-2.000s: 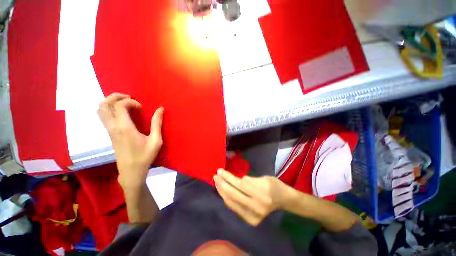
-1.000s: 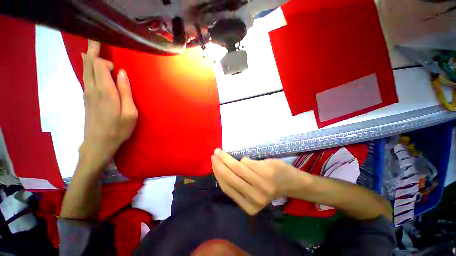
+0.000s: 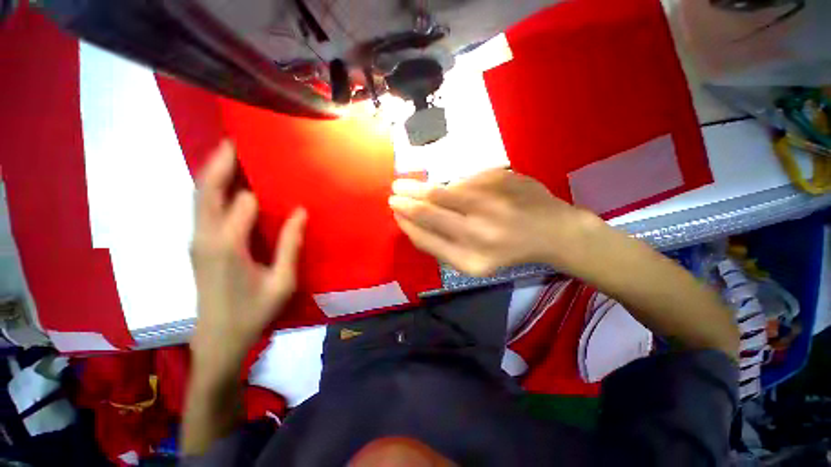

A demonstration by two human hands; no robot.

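Note:
A red cut panel [image 3: 337, 196] lies under the sewing machine [image 3: 228, 46], its upper part in the lamp glare at the needle. A pale interfacing patch [image 3: 362, 299] shows at its near end. My right hand [image 3: 474, 219] pinches the panel's right edge between thumb and fingers, just below the grey edge guide [image 3: 426, 125]. My left hand [image 3: 239, 246] is over the panel's left side, slightly blurred, fingers apart; whether it touches the cloth is unclear. A small red panel [image 3: 592, 91] lies right of the needle. The needle tip is hidden by glare.
Another red panel [image 3: 46, 182] lies at the table's left. Yellow and green scissors [image 3: 800, 150] are at the right end. Below the table are red bundles [image 3: 118, 392], curved cut pieces [image 3: 615, 337] and a blue crate [image 3: 802, 319].
My right hand has moved up the panel's right edge towards the needle. My left hand has shifted right and down, its fingers spread. The panel's near end now shows the pale patch.

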